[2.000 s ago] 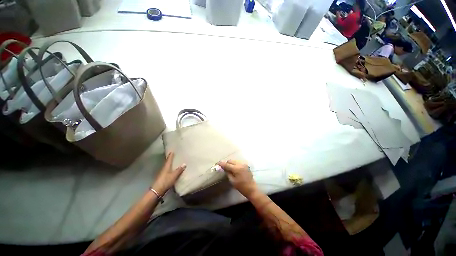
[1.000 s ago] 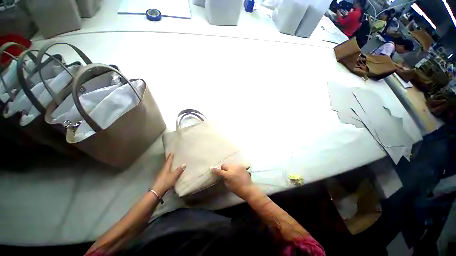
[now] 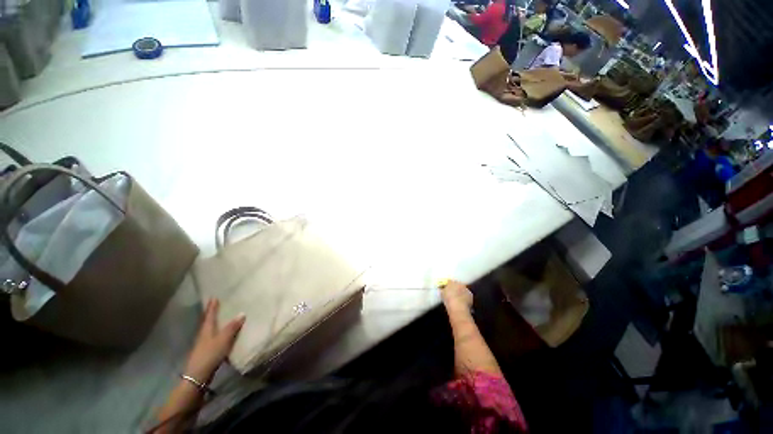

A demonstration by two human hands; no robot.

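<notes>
A taupe tote bag (image 3: 284, 284) lies flat in front of me on the white table, its paired handles pointing away. A small shiny metal spot (image 3: 300, 308) shows low on its face. My left hand (image 3: 219, 339) rests on the bag's left side with fingers spread, gripping nothing. My right hand (image 3: 456, 297) is away from the bag, at the table's front edge. Its fingers are closed at a small yellow scrap (image 3: 443, 284); whether they pinch it is hard to tell. A thin line runs on the table between the bag and that hand.
An upright tote bag (image 3: 110, 254) with white stuffing stands at left. A blue tape roll (image 3: 147, 48) and tall white blocks (image 3: 273, 24) are at the far side. Grey sheets (image 3: 564, 180) lie at right. Brown bags (image 3: 530, 85) and people are beyond. An open brown box (image 3: 547, 309) is below the edge.
The view has swung to the right. My right hand has left the bag's metal spot and moved right to the yellow scrap. My left hand stays on the bag.
</notes>
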